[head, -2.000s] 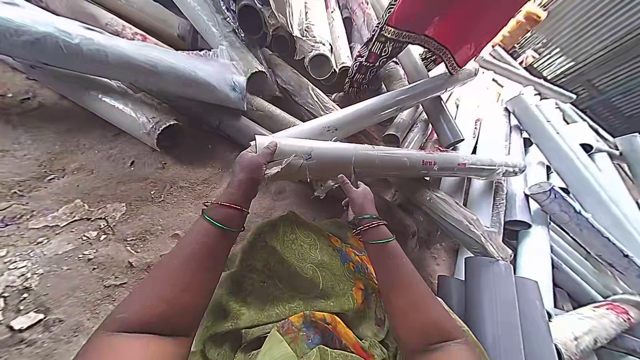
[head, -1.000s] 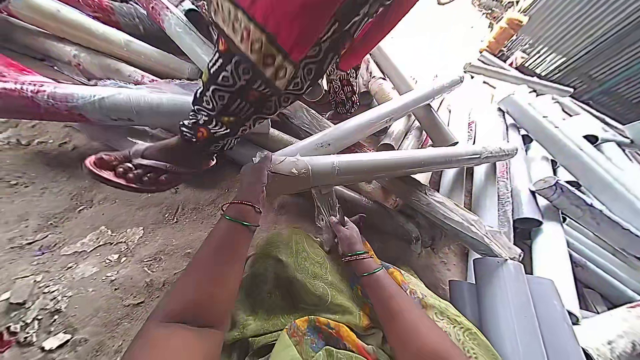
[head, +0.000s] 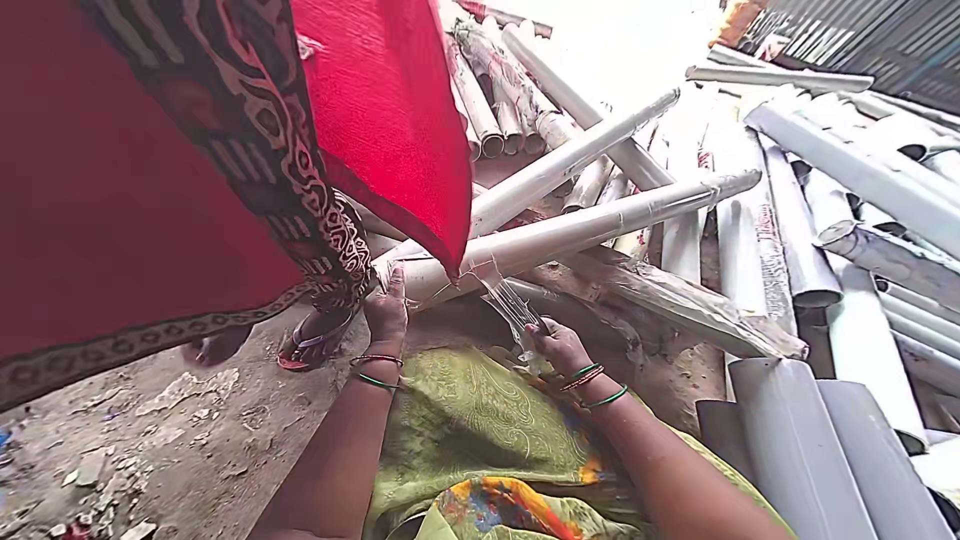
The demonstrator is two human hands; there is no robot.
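Observation:
My left hand [head: 387, 309] grips the near end of a pale plastic pipe [head: 592, 226], which slants up to the right over other pipes. Clear plastic wrap [head: 510, 304] stretches from the pipe's underside to my right hand [head: 559, 345], whose fingers are closed on it. Something dark shows at those fingers; I cannot tell what it is. A second pale pipe [head: 555, 165] crosses behind the held one, and a wrapped bundle [head: 675, 300] lies below it. Green patterned cloth [head: 480, 420] covers my lap between my forearms.
A person in red cloth [head: 382, 112] with a patterned border stands close on the left, a sandalled foot [head: 319, 337] beside my left hand. Grey pipes [head: 802, 450] lie at the lower right, many pale pipes [head: 862, 315] behind them. Rubble [head: 172, 420] litters the dirt ground at left.
My right hand has pulled wrap away from the pipe, down and to the right. The other person has come in close on the left, over where pipes showed before. My left hand stays at the pipe's end.

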